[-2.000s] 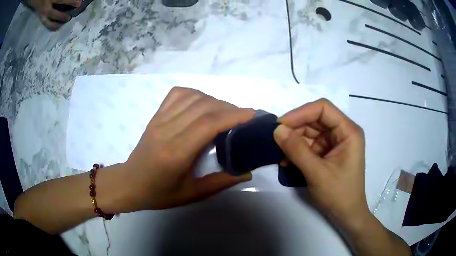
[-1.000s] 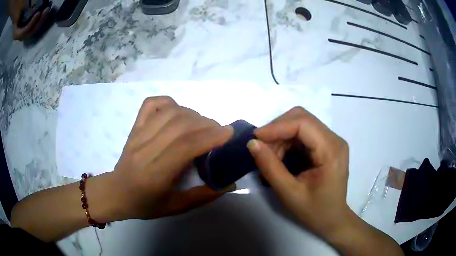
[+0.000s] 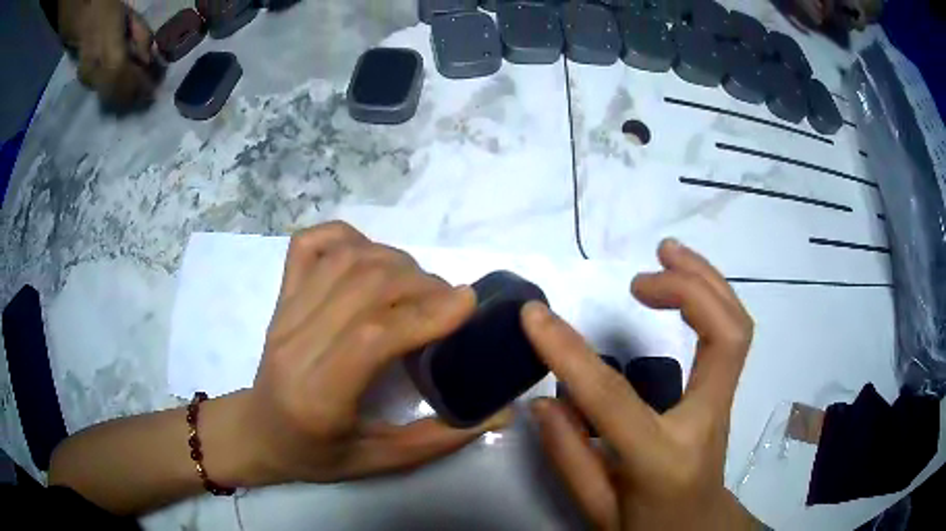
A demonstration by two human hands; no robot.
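Note:
A dark grey rounded-square housing [image 3: 488, 358] with a black pad on its face is tilted above the white sheet [image 3: 223, 311]. My left hand [image 3: 348, 353] grips it by its sides, thumb below. My right hand [image 3: 648, 404] has a fingertip on the upper right of the black face; its other fingers are apart and hold nothing visible. Black rounded pads [image 3: 656, 382] lie on the sheet, partly behind my right hand. The housing's underside is hidden.
Several dark housings [image 3: 591, 33] stand in rows at the far side. Two more [image 3: 385, 85] stand at far left, near another person's hand [image 3: 114, 52]. Clear plastic film [image 3: 913, 207] lies at right. A black angular patch [image 3: 873, 446] and a small brown piece [image 3: 806, 422] are lower right.
My right hand has gone from pinching the pad's edge to one finger on the face, with the others spread. The view has tilted up, showing the far rows of housings.

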